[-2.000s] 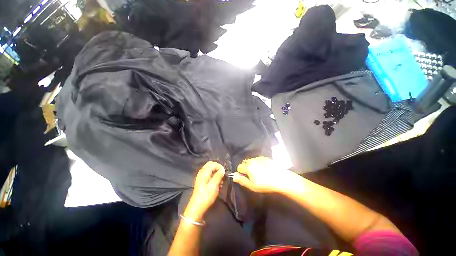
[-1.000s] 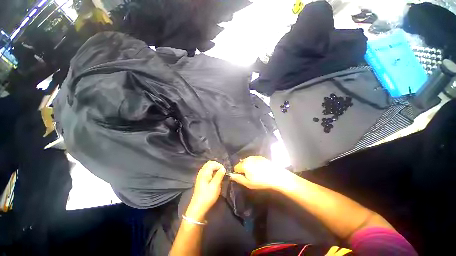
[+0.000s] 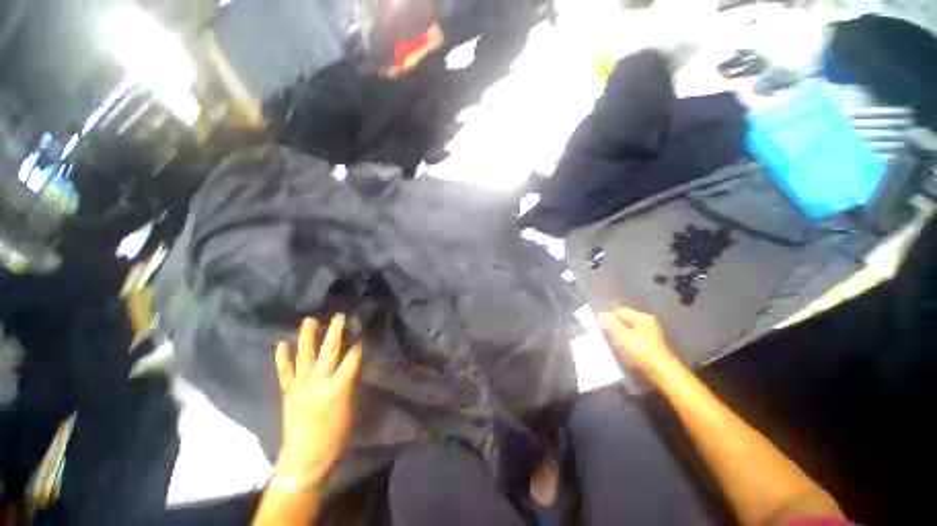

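Observation:
The dark grey garment (image 3: 411, 236) lies in a large blurred heap at the left and centre, its lower part hanging over the lap. My left hand (image 3: 316, 396) rests on the garment with its fingers spread and holds nothing. My right hand (image 3: 632, 337) is at the near left edge of the grey cloth (image 3: 658, 313), off the garment; its fingers are bent and blurred, and I cannot tell whether it holds anything. A loose pile of small dark buttons (image 3: 699, 252) lies on the grey cloth, with a few buttons (image 3: 595, 257) apart to its left.
A black cloth bundle (image 3: 627, 154) lies behind the grey cloth. A bright blue tray (image 3: 817, 152) stands at the right, with a dark cylinder (image 3: 899, 190) beside it. Dark cloth (image 3: 360, 118) is heaped behind the garment.
My hands have parted from the garment edge they pinched together. My left hand moved left and opened on the heap; my right hand moved right to the grey cloth. The view has shifted and blurred.

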